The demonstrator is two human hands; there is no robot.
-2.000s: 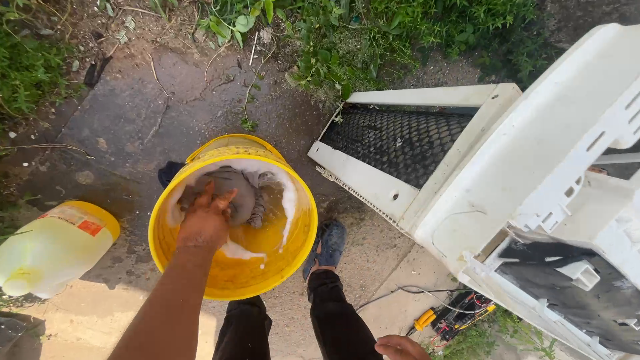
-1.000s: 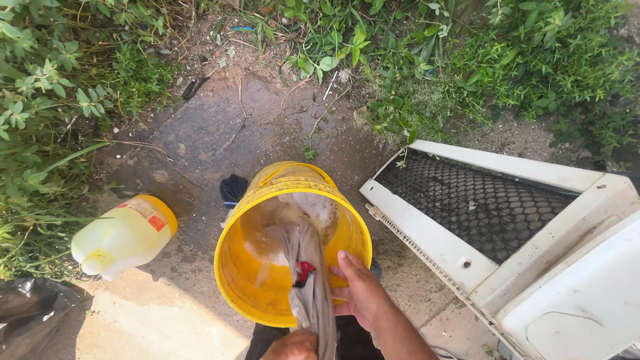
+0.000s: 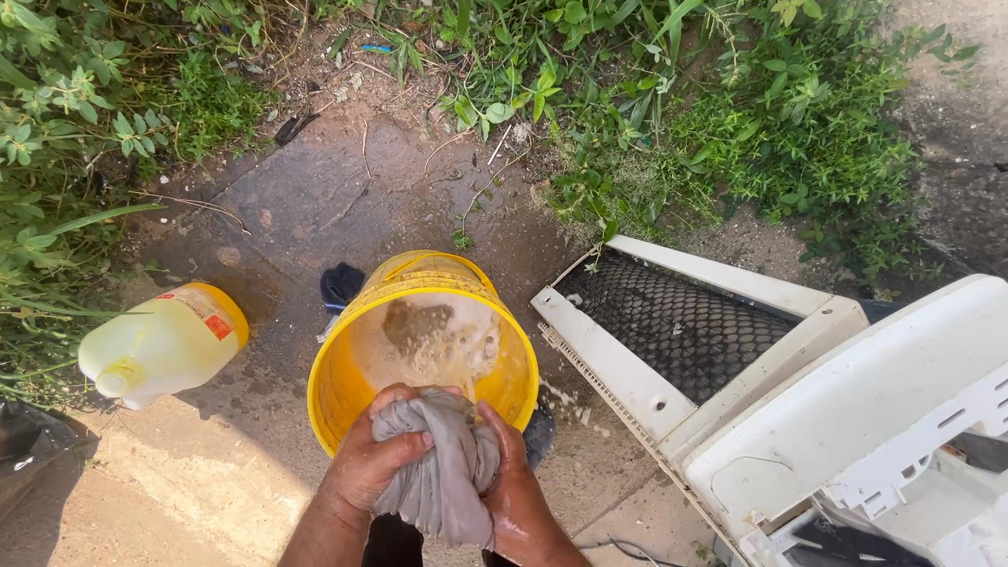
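My left hand (image 3: 370, 461) and my right hand (image 3: 512, 488) both grip a bunched wet grey cloth (image 3: 441, 465) over the near rim of a yellow plastic bucket (image 3: 327, 378). Water runs and splashes from the cloth into foamy, brownish water (image 3: 433, 335) inside the bucket. The bucket leans toward me. A translucent plastic jug (image 3: 169, 342) with pale yellow liquid and a yellow base lies to the left. Beside the bucket's far left side is a small dark cloth item (image 3: 341, 285).
At right stands a white plastic appliance housing (image 3: 850, 394) with a black mesh panel (image 3: 677, 323). Green weeds (image 3: 756, 142) border the wet concrete at the far side and left. A black plastic bag (image 3: 31, 441) sits at the left edge, and a thin cable (image 3: 630, 547) lies near my feet.
The grey cloth has come up out of the bucket. One hand was in the bucket with it at first; now both hands squeeze it in a bunch, and water splashes.
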